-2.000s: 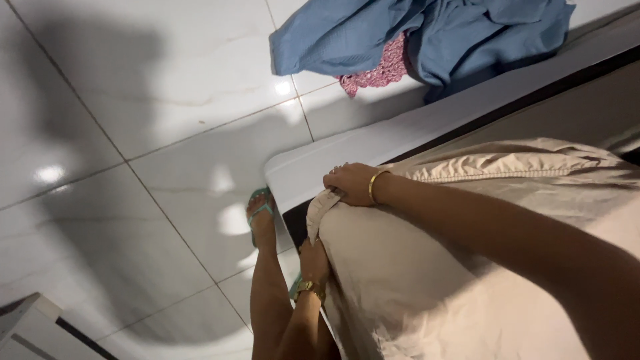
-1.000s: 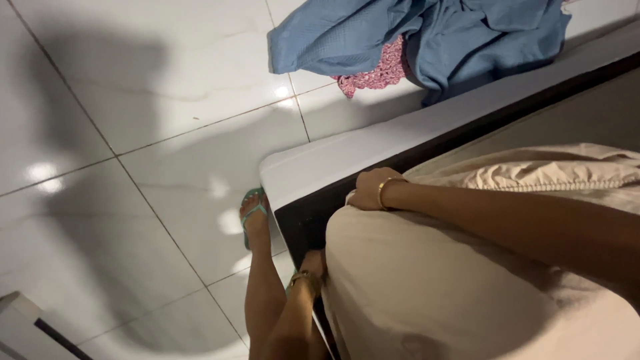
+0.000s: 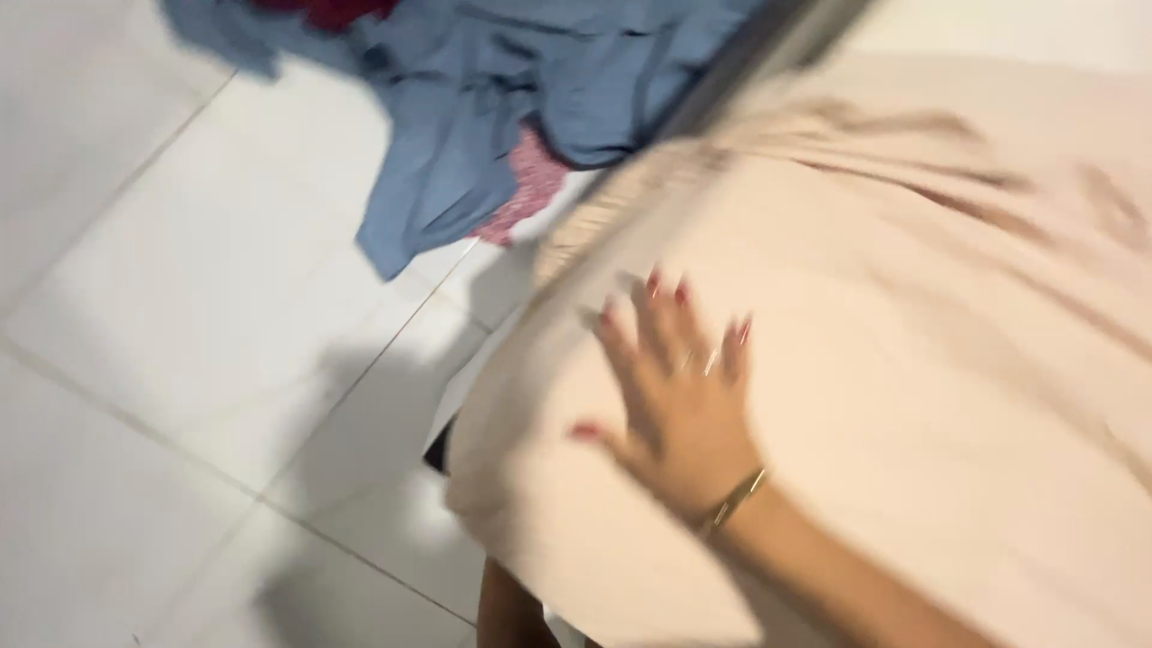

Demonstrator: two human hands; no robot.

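Note:
My right hand point(image 3: 688, 405), with a gold bracelet at the wrist, lies palm down with its fingers spread on a beige sheet point(image 3: 864, 387) over what looks like a mattress. It holds nothing. The sheet wraps the rounded corner, and its gathered, elastic-looking edge point(image 3: 598, 220) shows beyond the fingertips. Folds run across the sheet at the upper right. My left hand is not in view. The picture is blurred by motion.
Blue cloth point(image 3: 450, 162) lies at the top with a pink lacy piece point(image 3: 531, 189) and dark red cloth point(image 3: 333, 11). White floor tiles point(image 3: 207, 315) spread at the left. A dark corner of the base point(image 3: 438, 450) and part of a leg point(image 3: 513, 607) show beside the mattress.
My right hand has left the mattress edge and now lies flat on top of the sheet. My left hand has gone out of view. The view has turned and come closer.

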